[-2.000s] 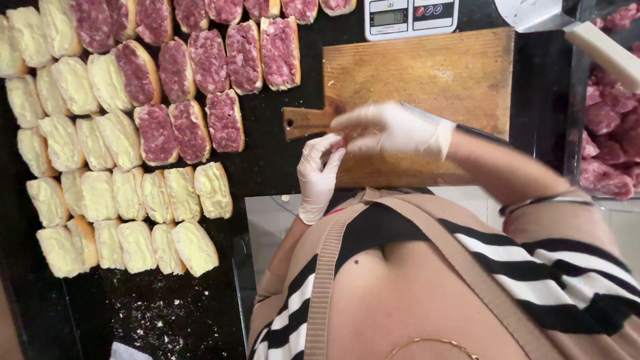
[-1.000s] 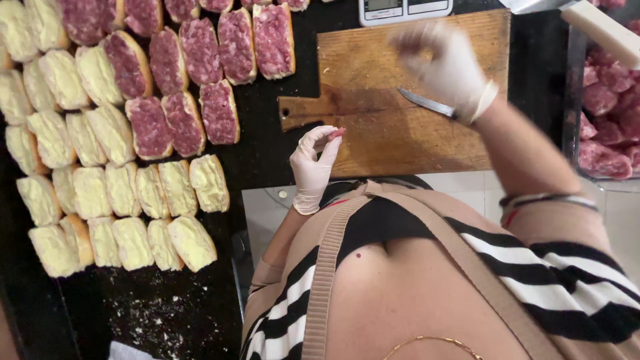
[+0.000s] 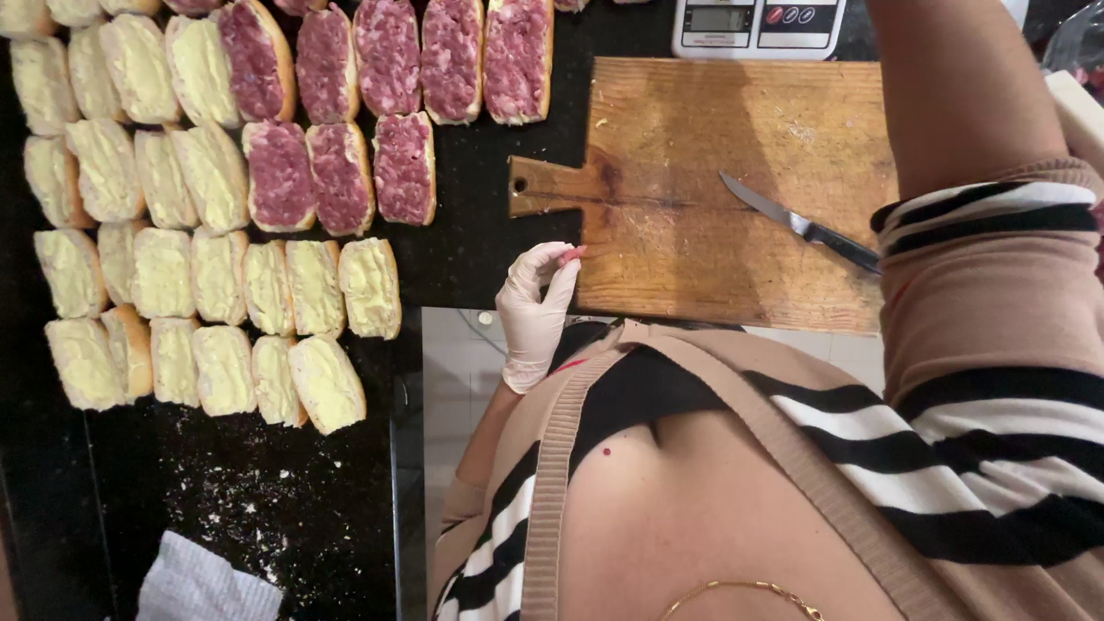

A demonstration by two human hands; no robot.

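My left hand (image 3: pixel 536 315), in a whitish disposable glove, pinches a small piece of pink raw meat (image 3: pixel 571 254) beside the near left edge of a wooden cutting board (image 3: pixel 673 250). My right forearm reaches past the board's right side, and its hand lies outside the top of the view. A knife (image 3: pixel 793 221) with a black handle rests on the board, its blade toward the upper left. To the left, rows of bread halves carry a pale yellow spread (image 3: pixel 369 287), and others are topped with raw ground meat (image 3: pixel 405 168).
A digital kitchen scale (image 3: pixel 755 26) stands beyond the board. A folded whitish cloth or paper towel (image 3: pixel 203 582) and scattered crumbs (image 3: pixel 293 492) lie on the black countertop (image 3: pixel 466 185) at lower left. Part of a clear container (image 3: pixel 1078 39) shows at the upper right.
My right hand has moved from over the board up and out of view. The knife now lies fully visible on the board. My left hand still pinches the meat piece.
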